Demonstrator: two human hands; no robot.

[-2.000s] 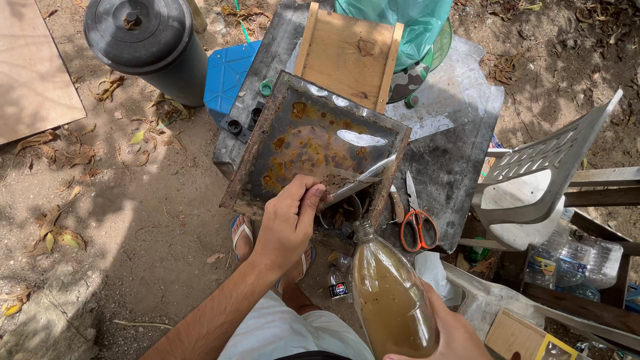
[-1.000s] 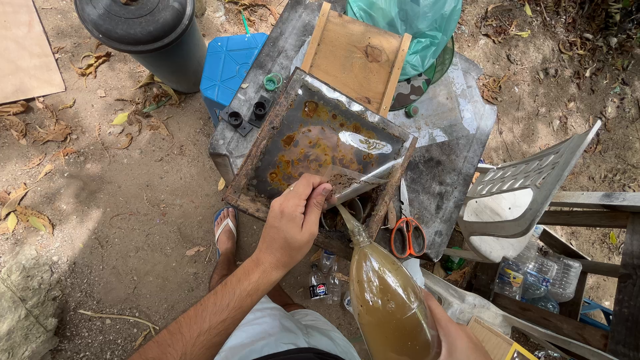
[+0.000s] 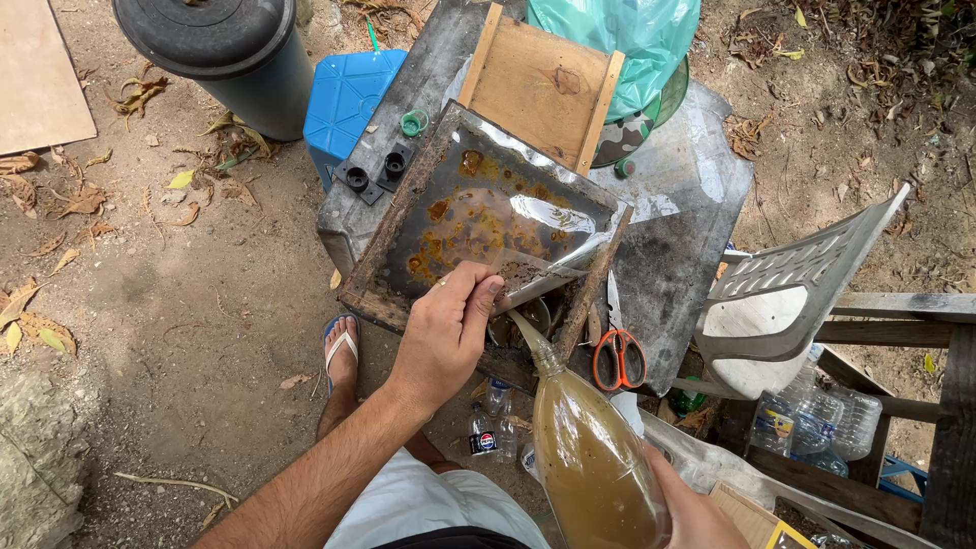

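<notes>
My left hand [image 3: 450,328] pinches the lifted corner of a clear plastic sheet [image 3: 534,278] that covers a wooden box [image 3: 381,252]. Brown, sticky-looking patches show under the sheet. In my right hand [image 3: 686,503] is a clear plastic bottle [image 3: 598,457] of cloudy brown liquid. It is tilted with its neck toward the box, and liquid runs from its mouth into a round container [image 3: 518,324] beneath the raised corner. Orange-handled scissors [image 3: 619,358] lie on the grey table [image 3: 663,282], right of the box.
A wooden panel [image 3: 534,88], green plastic bag [image 3: 625,46], black plastic fittings [image 3: 374,174] and green cap [image 3: 413,123] are beyond or beside the box. At left are a blue stool [image 3: 351,99] and lidded bin [image 3: 244,69]; at right, a plastic chair [image 3: 778,305] and empty bottles [image 3: 816,419].
The bottle has moved up to the box and tipped, and its liquid now flows from the mouth. My left hand still holds up the sheet's corner.
</notes>
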